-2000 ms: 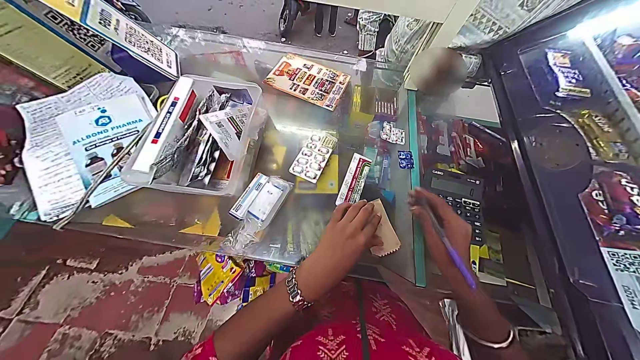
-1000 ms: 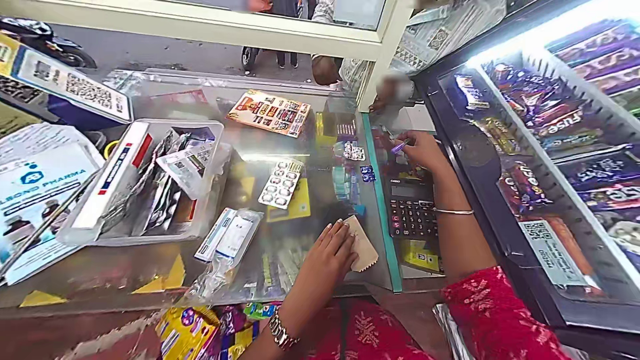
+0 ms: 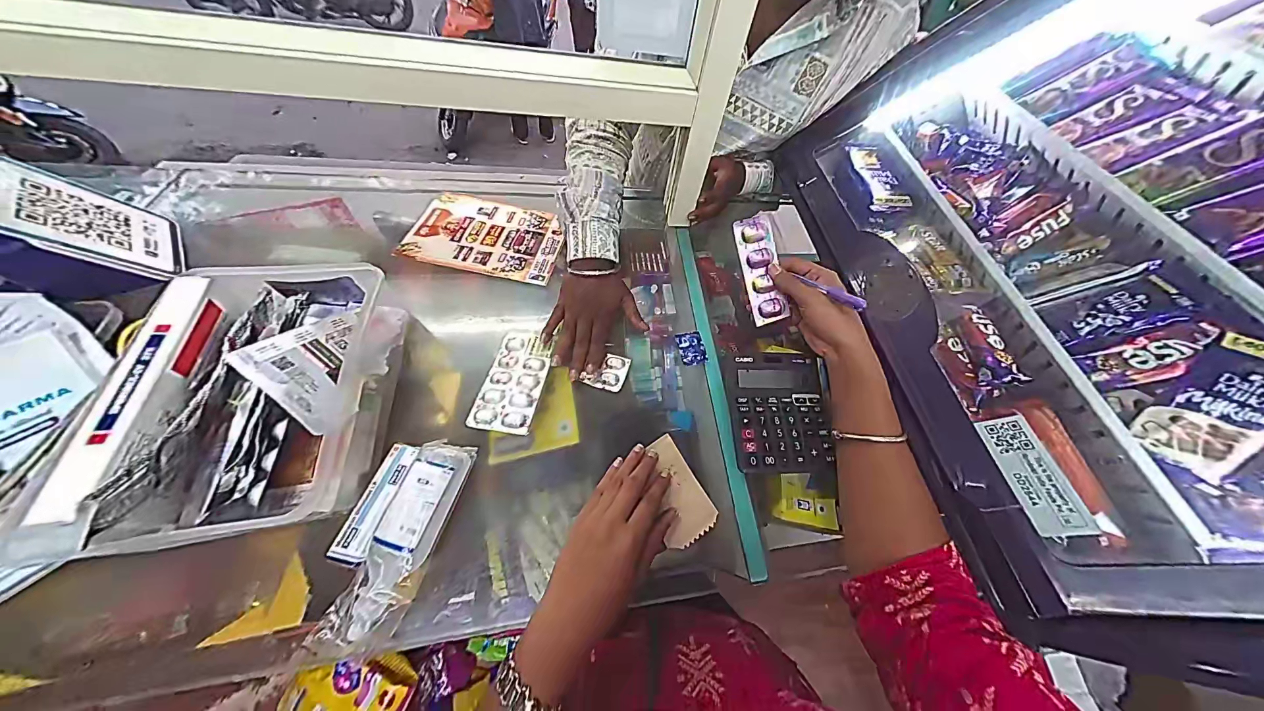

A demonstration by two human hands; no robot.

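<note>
My left hand (image 3: 627, 504) lies flat on the glass counter, its fingers over the edge of a small brown paper bag (image 3: 688, 494). My right hand (image 3: 820, 308) holds a blister strip of purple tablets (image 3: 758, 269) and a purple pen (image 3: 834, 292) above a black Casio calculator (image 3: 782, 415). Another person's hand (image 3: 592, 321) rests on the glass between a long silver blister strip (image 3: 511, 383) and a small cut piece of blister (image 3: 606, 373), its fingertips at that piece. A small blue blister piece (image 3: 690, 348) lies near the teal glass edge.
At left stands a plastic tub (image 3: 370, 296) of strips and a long box. Packaged medical items (image 3: 420, 504) and an orange printed card (image 3: 484, 237) lie on the counter. A chocolate display case (image 3: 894, 296) borders the right; a window frame (image 3: 346, 79) crosses the far side.
The other person's hand has come onto the counter from the far side. My right hand now holds a purple tablet strip, not visible in it before. My left hand stays at the paper bag.
</note>
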